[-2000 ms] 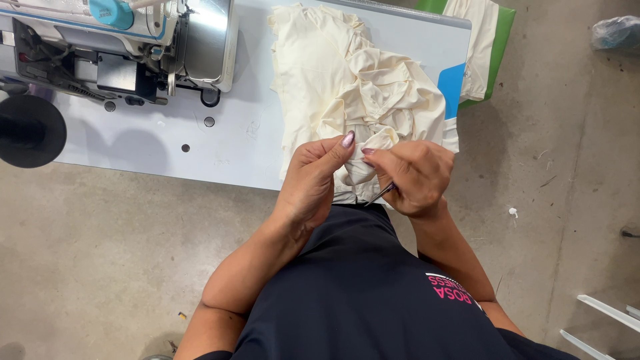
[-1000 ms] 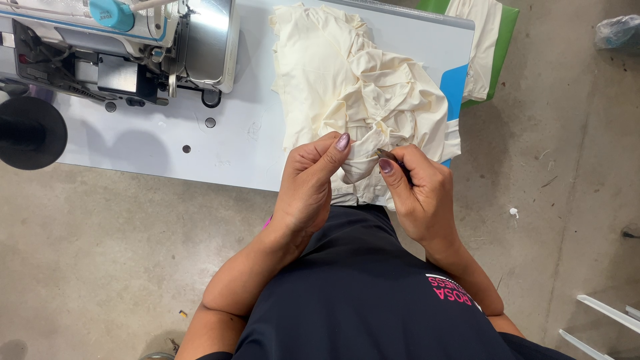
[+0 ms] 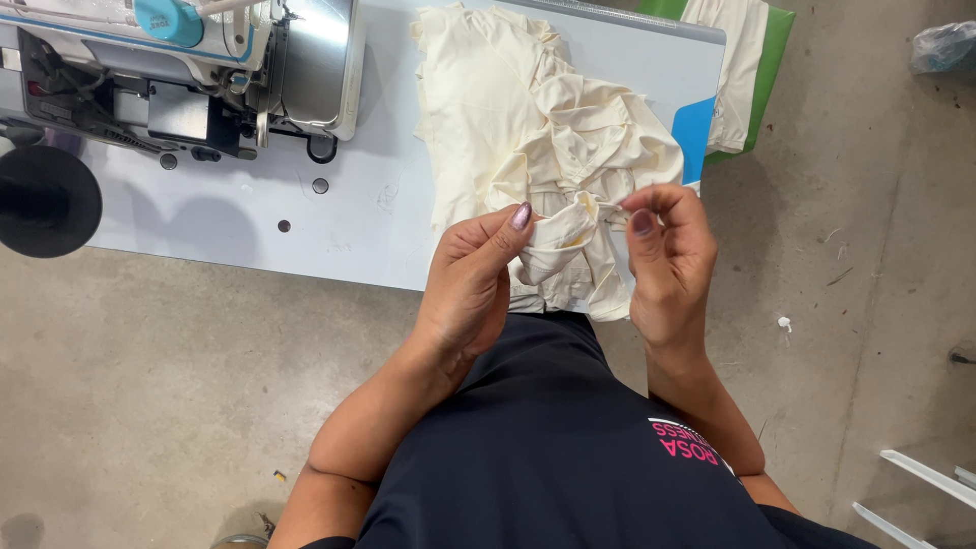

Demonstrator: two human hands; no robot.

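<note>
Cream fabric (image 3: 488,114) lies bunched on the sewing table, its near part hanging at the front edge by my body. My left hand (image 3: 476,274) pinches a folded, stitched edge of it between thumb and fingers. Just right of that fold, my right hand (image 3: 675,259) is raised with thumb and index finger bent toward the cloth. Whether it pinches a thread or holds anything in the curled fingers cannot be made out.
An industrial sewing machine (image 3: 206,84) stands on the table (image 3: 366,244) at left, with a black round disc (image 3: 49,202) near it. Beyond the table's right end, more cream fabric (image 3: 736,76) rests on a green surface (image 3: 774,69). White metal bars (image 3: 926,476) are at lower right.
A small dark pointed tool showed in my right hand two seconds ago; it is not visible now. My right hand has opened its thumb from the fingertips and turned more upright.
</note>
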